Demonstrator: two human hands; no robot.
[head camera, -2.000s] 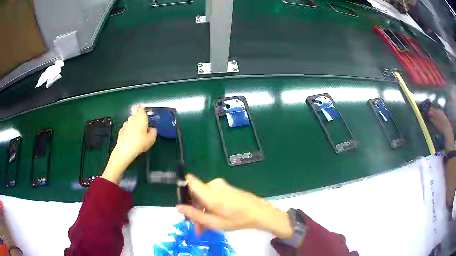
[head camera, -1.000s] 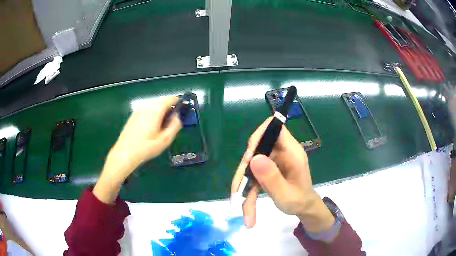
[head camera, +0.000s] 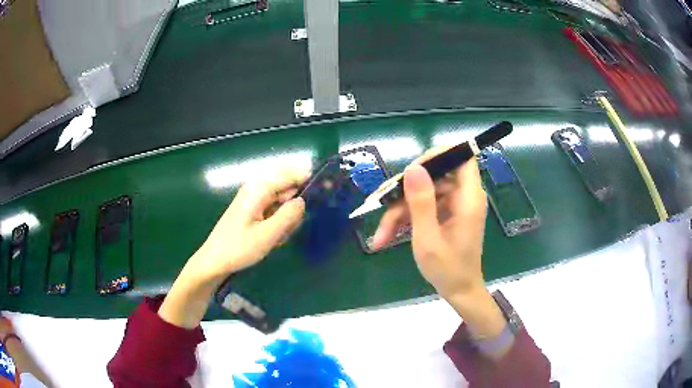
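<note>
My left hand (head camera: 246, 231) holds a dark phone frame (head camera: 246, 309) tilted above the green mat, its lower end near the white edge. My fingers hide much of its middle. A blurred dark blue film (head camera: 325, 223) hangs at its upper part. My right hand (head camera: 448, 227) holds a black-handled tool (head camera: 455, 158) like a pen, its pale pointed tip beside the film; I cannot tell if they touch. Behind the tip, another frame (head camera: 387, 241) with shiny blue film lies on the mat, partly hidden by my right hand.
Two more frames with blue film lie to the right (head camera: 523, 224) (head camera: 580, 155). Several dark frames (head camera: 114, 242) lie left. Bright blue film pieces (head camera: 296, 364) are heaped on the white surface. A grey post (head camera: 324, 64), red tray (head camera: 633, 79) and yellow strip (head camera: 630, 155) stand beyond. Another person's arm shows lower left.
The held frame now shows tilted, with film hanging from it. My right hand has turned the tool, bringing its tip up beside the film. The lying frames appear farther right than one second ago.
</note>
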